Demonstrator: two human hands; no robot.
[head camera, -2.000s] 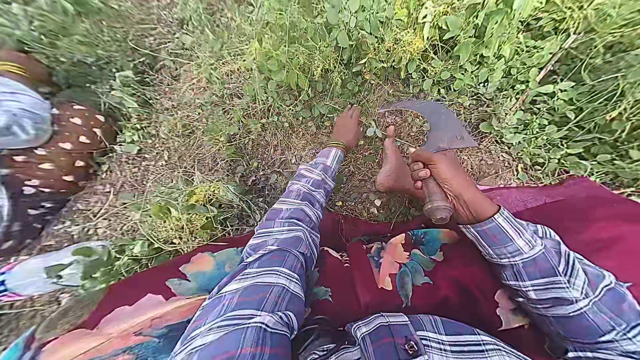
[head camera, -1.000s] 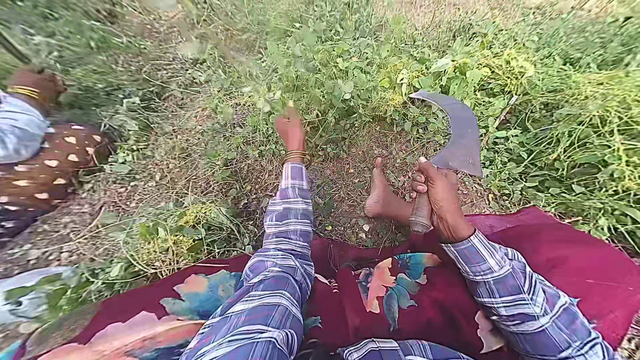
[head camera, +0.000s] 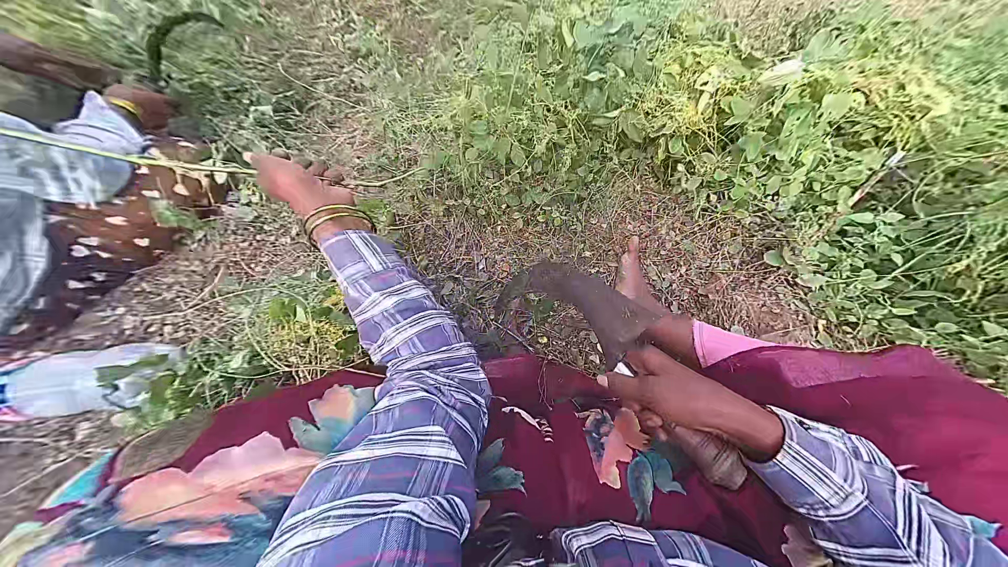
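My left hand (head camera: 299, 183), with yellow bangles at the wrist, is closed around a long thin green plant stem (head camera: 142, 160) at the upper left. The stem runs out past both sides of the fist. My right hand (head camera: 677, 394) grips the wooden handle (head camera: 713, 457) of a sickle above my maroon patterned skirt. The sickle's broad curved blade (head camera: 591, 303) is motion-blurred and points up and left, in front of my bare foot (head camera: 632, 272).
Another person sits close at the left, with a hand (head camera: 146, 106) near a dark curved blade (head camera: 157, 47). A clear plastic bottle (head camera: 87, 378) lies at the lower left. Dense leafy plants (head camera: 709, 118) stand ahead and right, beyond dry littered soil.
My left hand has moved left and holds a stem now. The sickle in my right hand has come down toward my lap, its blade swung to the left. The co-worker's curved blade has come into view.
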